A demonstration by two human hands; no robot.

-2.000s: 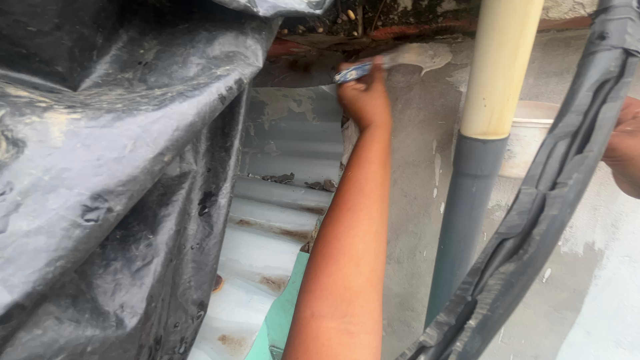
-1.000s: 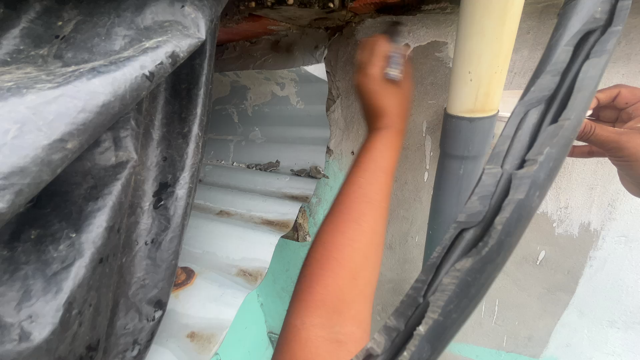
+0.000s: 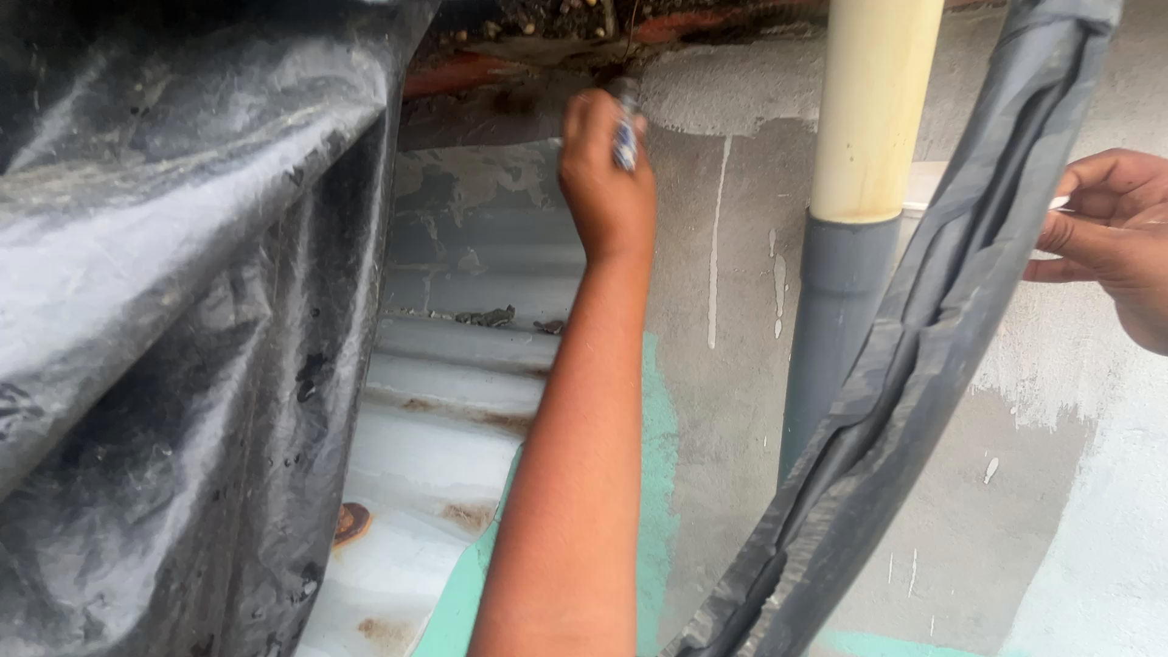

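My left hand (image 3: 607, 173), at the end of my raised forearm, is closed around a paintbrush (image 3: 625, 137) with a blue and white marking on its handle. The brush is blurred and its bristles cannot be made out. It is at the top of a grey plastered wall (image 3: 730, 237), beside a pale wet-looking patch (image 3: 730, 82) with drips below it. At the right edge, my right hand (image 3: 1109, 219) pinches the rim of a white container (image 3: 920, 196), which is mostly hidden behind a pipe and a split black hose.
A cream and grey pipe (image 3: 853, 255) stands before the wall, and the split black hose (image 3: 912, 365) crosses in front of it. Black plastic sheeting (image 3: 182, 274) hangs at the left. Behind my forearm lie corrugated metal sheets (image 3: 438, 365) with a rusty bolt (image 3: 351, 523).
The brush pointed right across the top of the wall two seconds ago; my left hand has since turned it more upright. More of my right hand shows now. The view has shifted.
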